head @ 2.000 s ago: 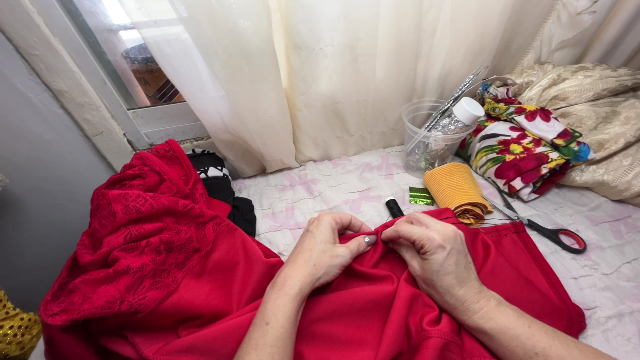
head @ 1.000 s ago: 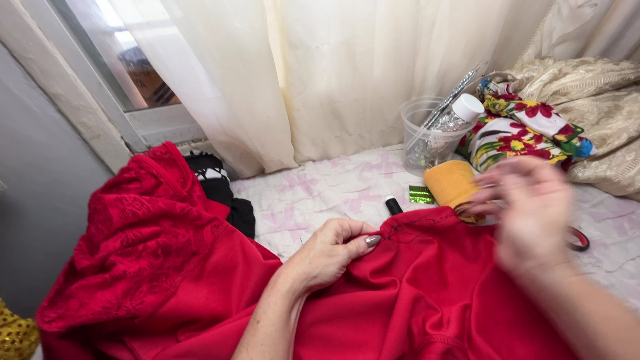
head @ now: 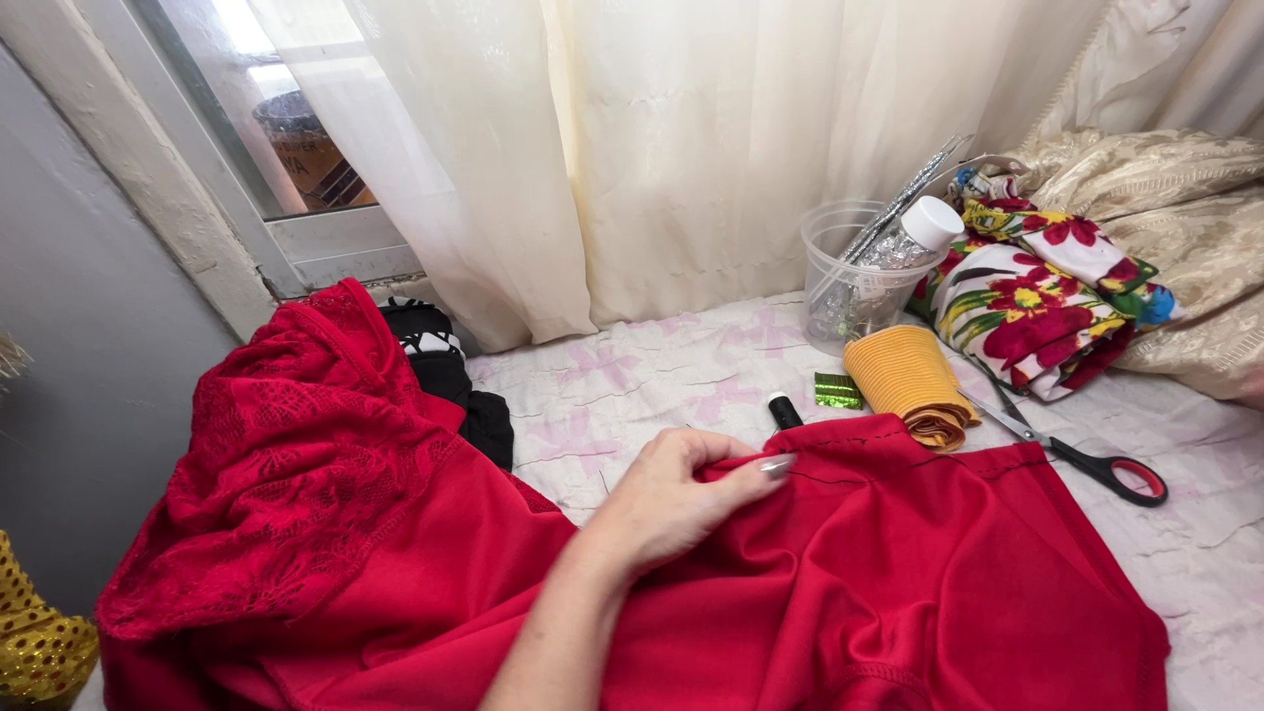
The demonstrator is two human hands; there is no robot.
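Observation:
My left hand [head: 681, 489] pinches the top edge of a red fabric garment [head: 918, 563] between thumb and fingers. Dark hand stitches run along that folded edge to the right of the thumb. Red lace [head: 306, 474] covers the garment's left part, which is heaped up. My right hand is out of the frame. Just behind the held edge lies a spool of black thread [head: 785, 412]. Scissors with black and red handles [head: 1111, 472] rest at the right, their blades beside a rolled yellow ribbed cloth [head: 904, 380].
A clear plastic cup [head: 839, 286] holds a white-capped bottle [head: 931, 225] and silvery strips. Near it are a shiny green piece [head: 837, 391], a rolled floral cloth [head: 1047, 296] and beige fabric [head: 1185, 197]. Black fabric [head: 484, 420] lies behind the lace. A curtain [head: 691, 148] hangs along the back.
My right hand was at the red edge beside the left, then lifted away to the right, and is now out of view. My left hand keeps its pinch on the edge.

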